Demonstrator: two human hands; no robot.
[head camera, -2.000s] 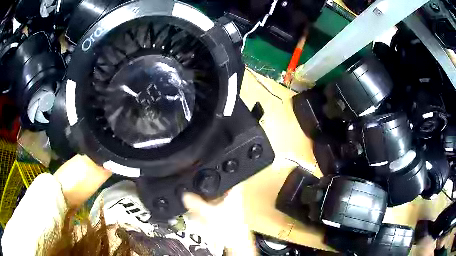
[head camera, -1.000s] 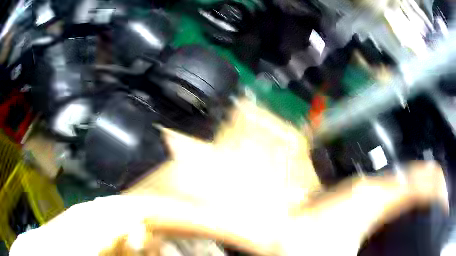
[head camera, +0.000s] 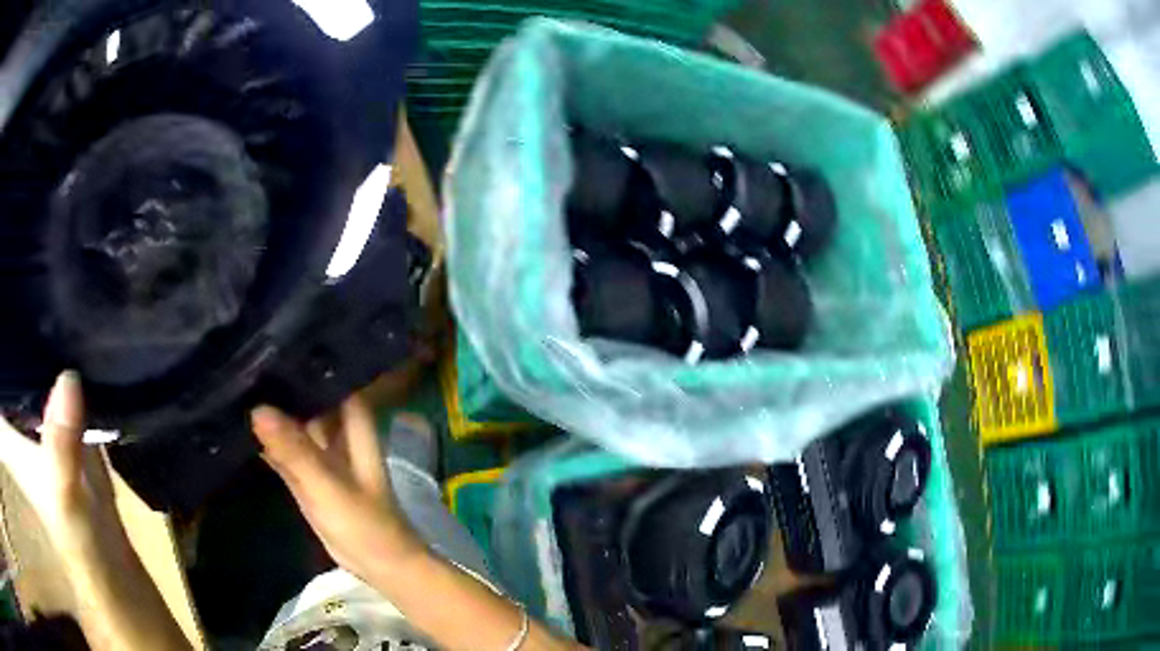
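Note:
A large glossy black fan unit (head camera: 165, 242) fills the upper left, close to the camera and cut off by the picture's edge. Its round grille centre faces me, and short white strips sit around its rim. My left hand (head camera: 64, 458) holds the lower rim at the far left, thumb on the front. My right hand (head camera: 337, 477) is at the lower edge of the dark base (head camera: 331, 343), thumb and fingers against it; the exact grip is partly hidden in shadow.
A green crate with a translucent liner (head camera: 763, 394) holds rows of black fans (head camera: 687, 185). A second lined crate (head camera: 534, 509) below holds more fans (head camera: 697, 541). Stacked green crates (head camera: 1107, 496), a yellow crate (head camera: 1014, 378), a blue item (head camera: 1053, 239) and a red crate (head camera: 926, 48) stand right.
The view has turned from the worktop with the metal post to the lined crates. One second ago a blurred arm reached right; now both hands are at a fan unit on the left.

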